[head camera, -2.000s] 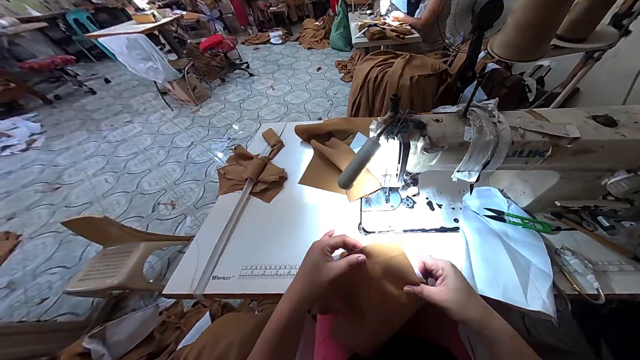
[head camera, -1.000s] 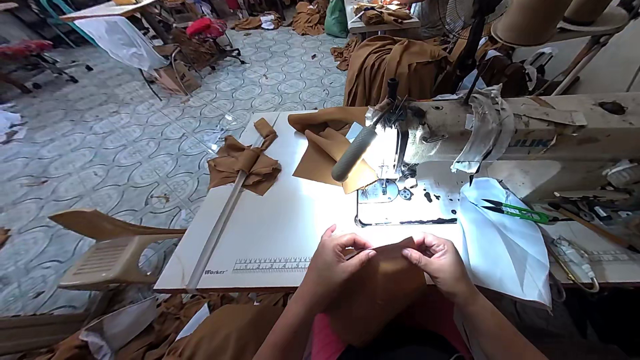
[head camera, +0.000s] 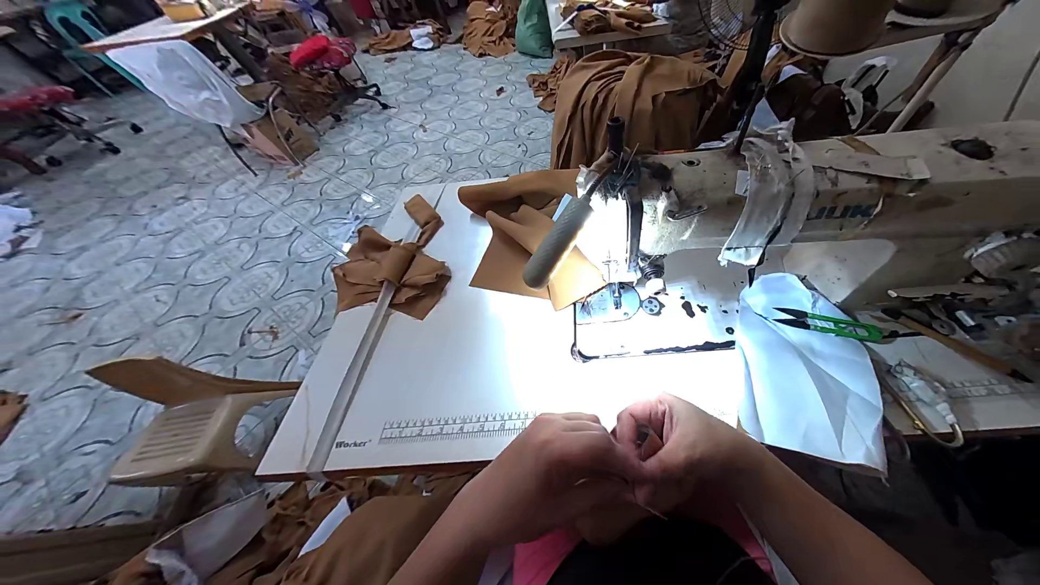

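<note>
My left hand and my right hand meet at the table's front edge, fingertips together, pinching a piece of brown fabric that hangs mostly hidden beneath them. Beyond them stands a white industrial sewing machine, its needle area lit. Left of the needle, brown fabric pieces lie on the white table. Farther left, a bunched brown fabric bundle rests over a long pale strip. Green-handled thread snips lie on white cloth at the right.
A printed ruler scale runs along the table's front. A beige plastic chair stands at the left, with brown fabric heaped below the table. Behind the machine is a large brown fabric pile; a thread cone stands above.
My hands have come together from a spread hold on the brown fabric. The fabric's upper edge, visible between them before, is now largely covered by my fingers.
</note>
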